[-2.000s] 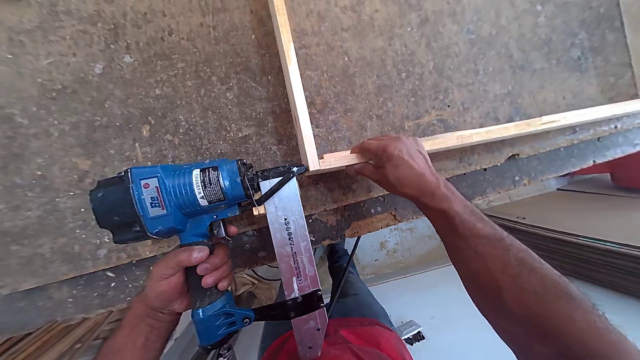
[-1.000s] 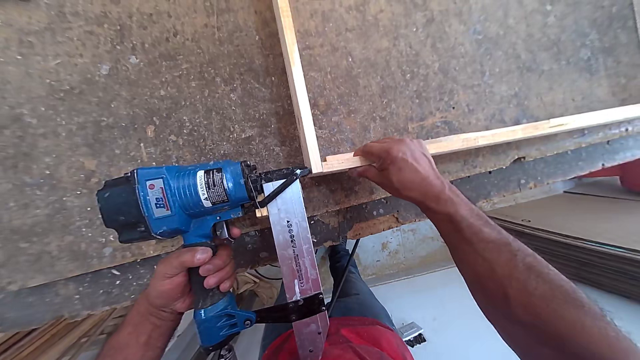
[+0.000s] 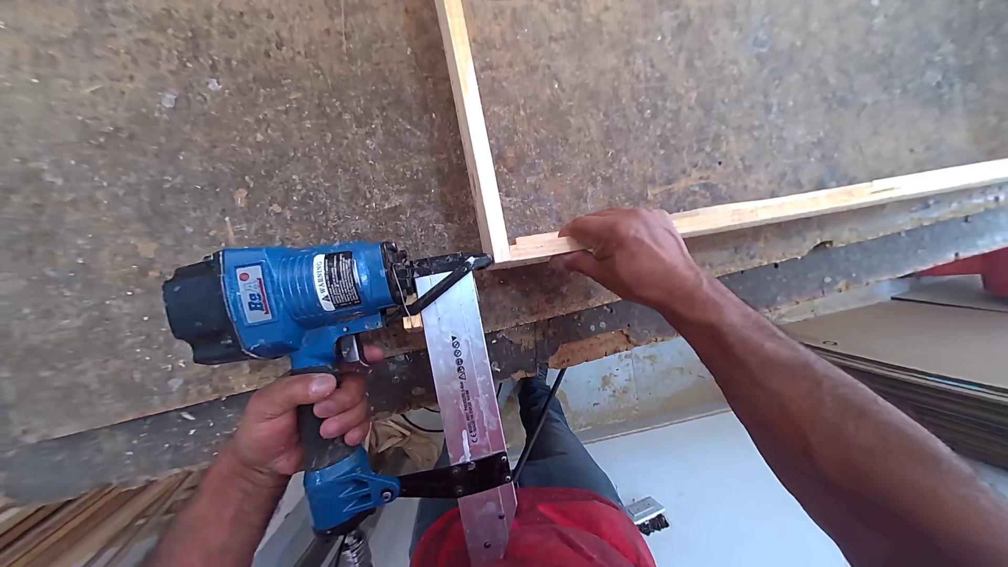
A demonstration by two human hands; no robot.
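My left hand (image 3: 307,417) is wrapped around the black grip of a blue BeA pneumatic stapler (image 3: 315,291), a finger by its trigger. The tool lies sideways, its silver magazine (image 3: 461,378) pointing down toward my body. Its nose touches the outer side of a corner where an upright wooden strip (image 3: 472,126) meets a long wooden strip (image 3: 787,206). My right hand (image 3: 630,252) pinches the long strip just right of that corner, fingers above and thumb below. A small wood piece (image 3: 413,321) shows behind the magazine.
The worn workbench (image 3: 236,142) has a chipped front edge. Stacked flat sheets (image 3: 929,394) stand below it at the right, with a red object (image 3: 969,272) behind. Wooden strips (image 3: 102,520) lie at the lower left. A small metal-and-black item (image 3: 647,513) rests on the white surface below.
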